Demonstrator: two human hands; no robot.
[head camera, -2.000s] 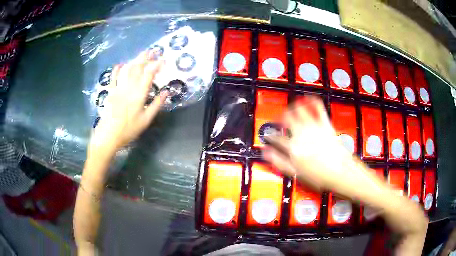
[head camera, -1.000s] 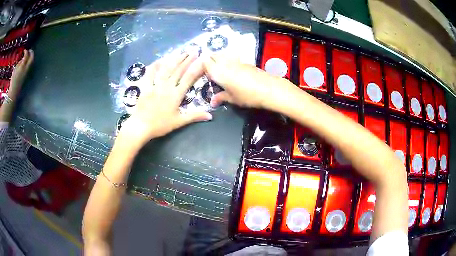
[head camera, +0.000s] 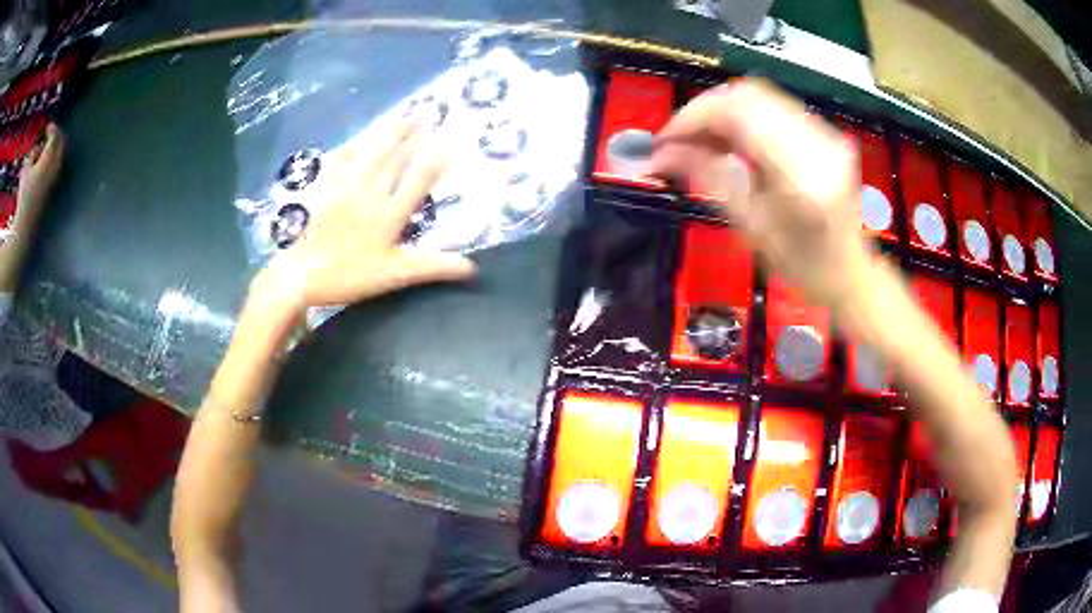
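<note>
My left hand (head camera: 359, 228) lies spread flat on the clear carrier film (head camera: 281, 90), over a matt white sheet. Black-ringed trim discs (head camera: 298, 169) show on the film around my fingers. My right hand (head camera: 671, 150) is over the top row of the black tray (head camera: 617, 269), blurred, fingers drawn together at the pale circle (head camera: 630, 149) of the leftmost red housing (head camera: 638, 102). Whether a disc is between its fingertips is not clear. One middle-row housing (head camera: 714, 269) bears a dark trim disc (head camera: 715, 333). The other visible housings show plain pale circles.
A yellowish strip (head camera: 216, 44) runs along the back of the green bench (head camera: 156, 240). A tan board (head camera: 982, 84) is at the back right. Another person's hand (head camera: 42, 180) is by more red housings at the far left. Red fabric shows below the bench, lower left.
My right hand has moved from the film to the tray's top row. A dark disc seen by its thumb on the film no longer shows there. My left hand stays flat on the film.
</note>
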